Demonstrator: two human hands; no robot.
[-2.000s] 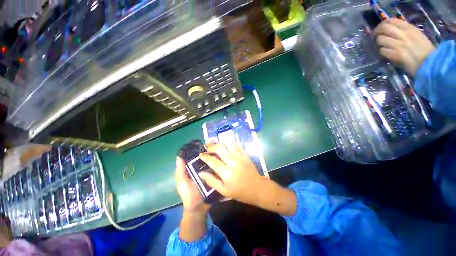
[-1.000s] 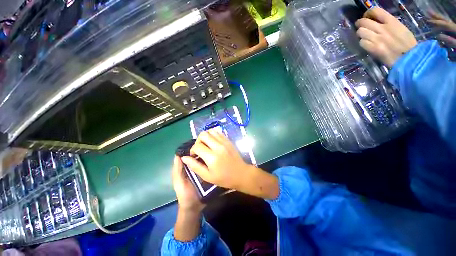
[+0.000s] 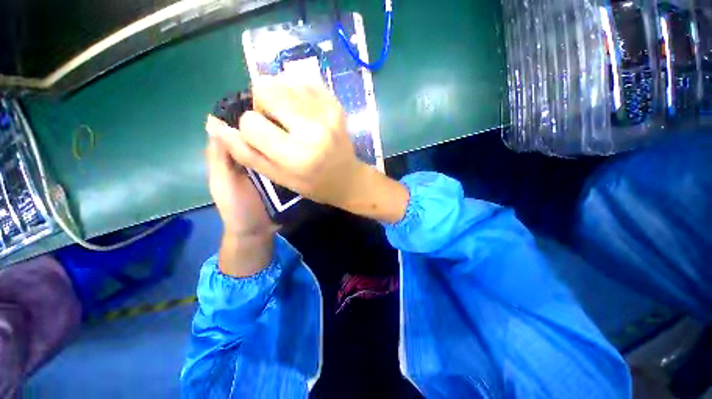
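My left hand (image 3: 234,187) holds a black phone (image 3: 233,107), back side up, over the bench's front edge. A black-and-white battery (image 3: 283,196) shows at the phone's near end, partly hidden by my right hand. My right hand (image 3: 300,144) lies over the phone with its fingers bent on it; its fingertips are partly hidden. Beyond the hands, a silver-white test plate (image 3: 367,117) lies on the green mat. A phone with a glowing white screen (image 3: 300,68) lies on the plate, partly covered by my right hand.
A blue cable (image 3: 379,58) loops at the plate's far right corner. The tester's edge (image 3: 117,39) is at the upper left. Stacked clear trays (image 3: 546,86) stand right, another tray (image 3: 19,187) left. A yellowish loop (image 3: 83,141) and a pale cable (image 3: 74,234) lie left. A person's pink sleeve (image 3: 39,304) shows lower left.
The view has tilted down, so the bench and tester sit higher in the picture. Both hands stay on the phone. The other person's hand at the right trays is out of view.
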